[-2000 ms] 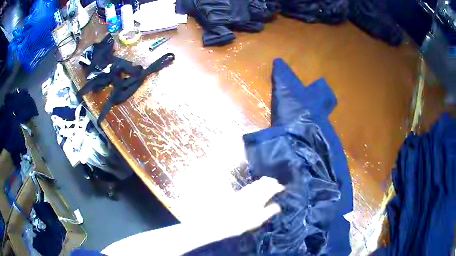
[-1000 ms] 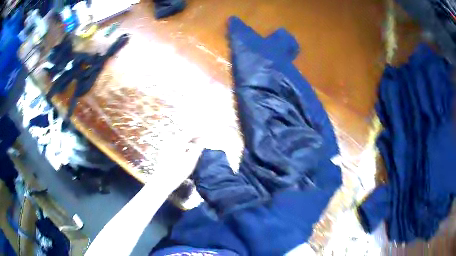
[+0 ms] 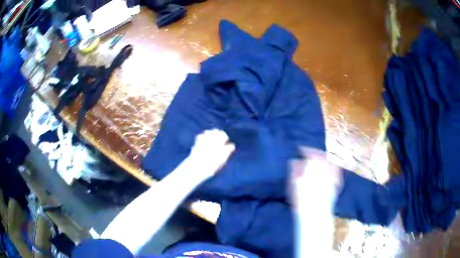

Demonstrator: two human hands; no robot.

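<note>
A navy jacket (image 3: 252, 166) lies spread on the brown table in front of me, with its matt shell showing. Its collar part (image 3: 280, 38) points to the far side, and one sleeve (image 3: 363, 199) reaches right towards the stack. My left hand (image 3: 213, 150) is closed on the jacket's cloth near the middle; its fingertips are partly hidden. My right hand (image 3: 315, 174) is blurred over the jacket's right side, and I cannot tell whether it grips cloth. The lower part of the jacket hangs at the near table edge.
A stack of navy pieces (image 3: 421, 136) lies at the right. Black straps (image 3: 83, 80) lie at the left of the table (image 3: 343, 60). A yellow tape roll (image 3: 89, 44) and small bottles stand at the far left. White cloth scraps (image 3: 63, 151) lie below the left edge.
The shiny lining that faced up is now covered by the matt navy shell. The jacket is spread wider, a sleeve now lies to the right, and my right hand has come into view.
</note>
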